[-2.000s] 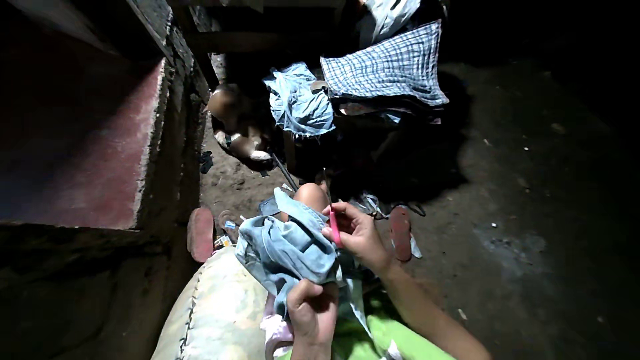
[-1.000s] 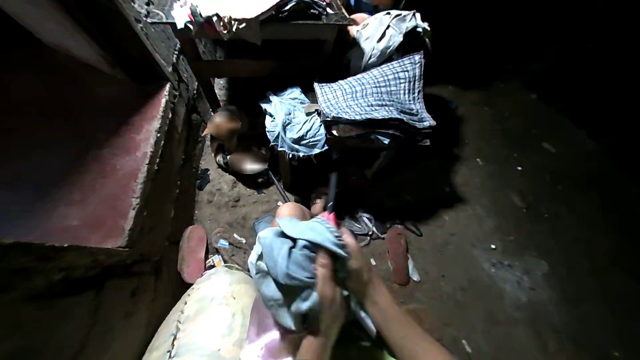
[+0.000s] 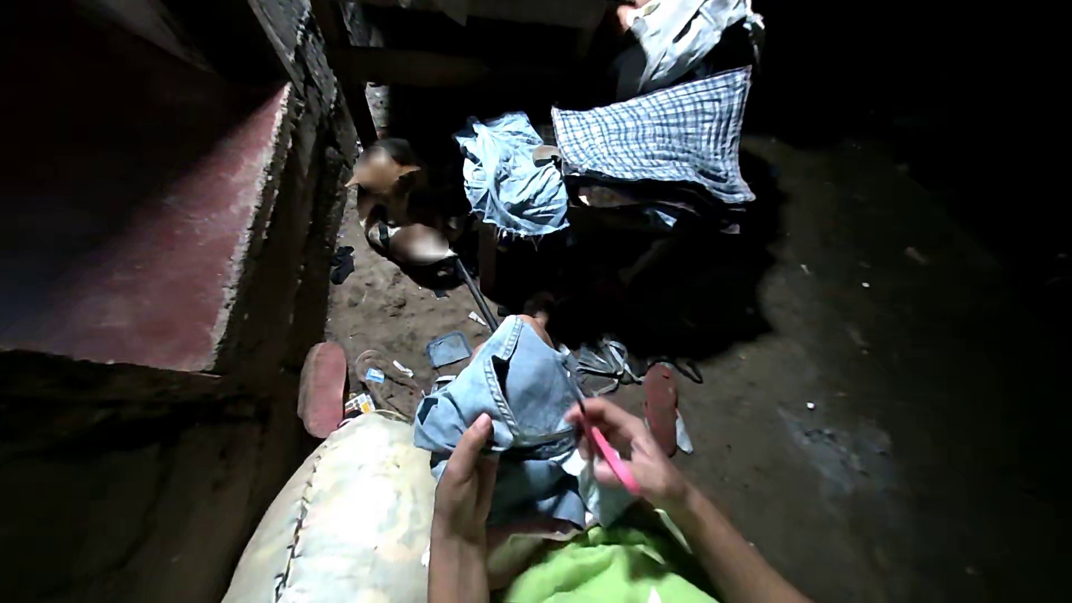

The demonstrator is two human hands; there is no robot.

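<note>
Light blue denim cloth (image 3: 532, 394) with stitched seams lies bunched over my lap in the head view. My left hand (image 3: 467, 477) grips its lower left part, thumb on top. At the cloth's right edge, my right hand (image 3: 628, 452) holds pink-handled scissors (image 3: 615, 461), their dark blades pointing up and away along the denim. Whether the blades are apart cannot be told. Below the denim shows bright green cloth (image 3: 603, 569).
A stitched pale sack (image 3: 360, 511) stands at my left. Red slippers (image 3: 323, 389) (image 3: 661, 406) lie on the dirt floor. Ahead are two dogs (image 3: 385, 172), a blue denim piece (image 3: 515, 176) and a checked cloth (image 3: 662, 134). A red-topped ledge (image 3: 201, 251) runs along the left.
The denim, bunched between both hands a second ago, is spread wider. My left hand has moved to its left side, and the scissors show more fully in my right hand.
</note>
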